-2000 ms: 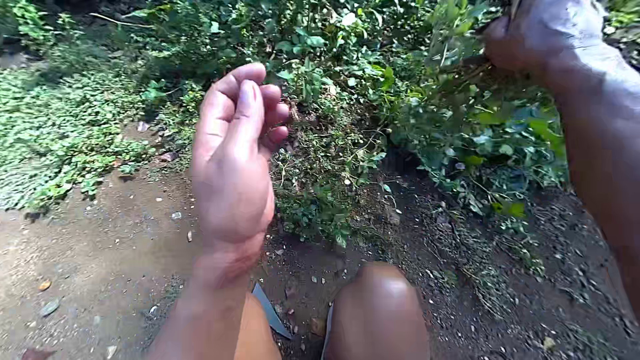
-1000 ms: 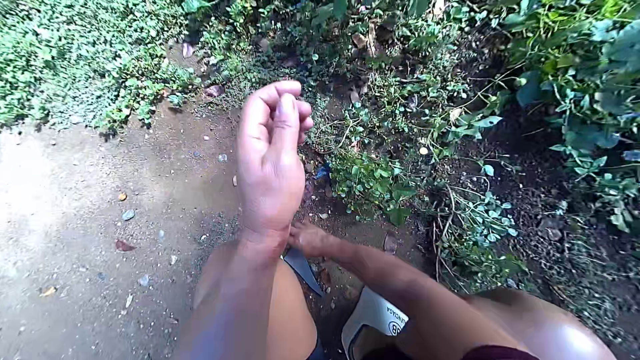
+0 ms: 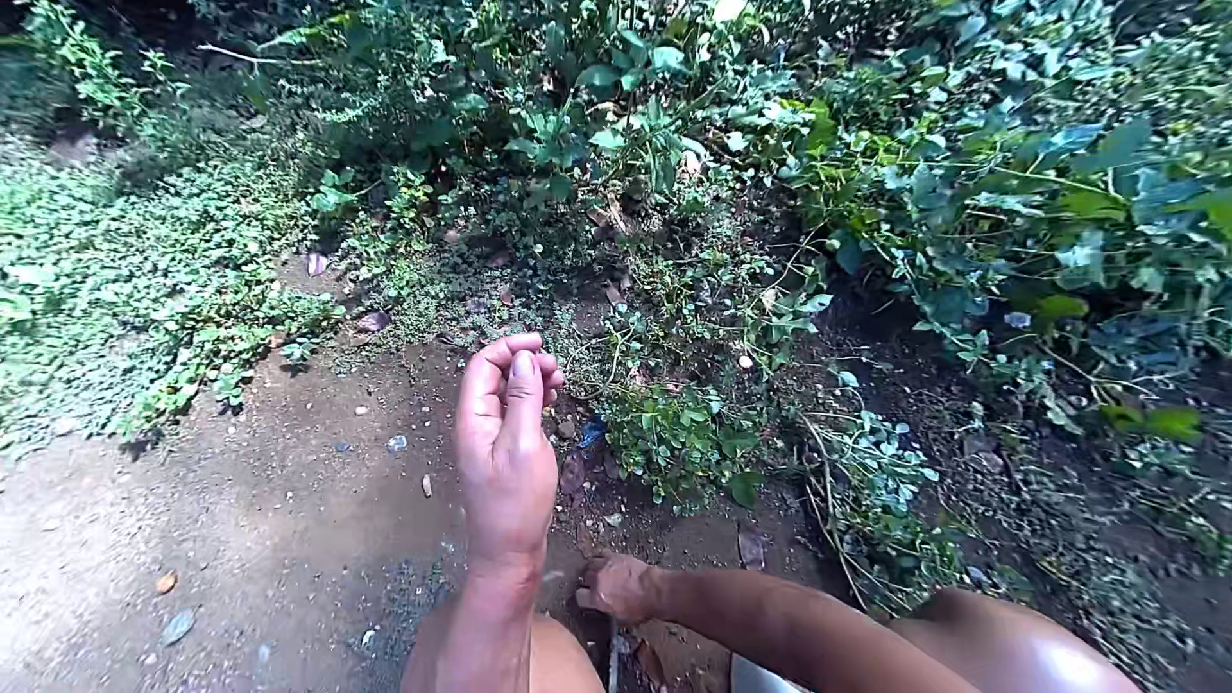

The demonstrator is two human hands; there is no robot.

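Note:
My left hand (image 3: 508, 448) is raised palm up above the bare soil, its fingers loosely curled with nothing seen between them. Low and to its right, my right hand (image 3: 621, 587) reaches down close to the ground between my knees. Its fingertips are bent downward, and whether they hold anything cannot be told. Just below it shows the thin grey edge of a flat thing (image 3: 613, 659). A small leafy weed clump (image 3: 679, 443) grows beyond my right hand, with a blue scrap (image 3: 592, 430) at its left side.
Low green ground cover (image 3: 183, 279) spreads at the left. Dense leafy vines (image 3: 1049, 221) fill the upper right. Uprooted-looking stems (image 3: 837, 500) lie right of the clump. Dry leaves (image 3: 166, 582) and pebbles dot the soil. Part of a pale sandal (image 3: 756, 677) shows at the bottom.
Two seconds ago my right hand was at the upper right among the plants; it has come down near the ground between my knees. My left hand stays raised and curled. The view has shifted.

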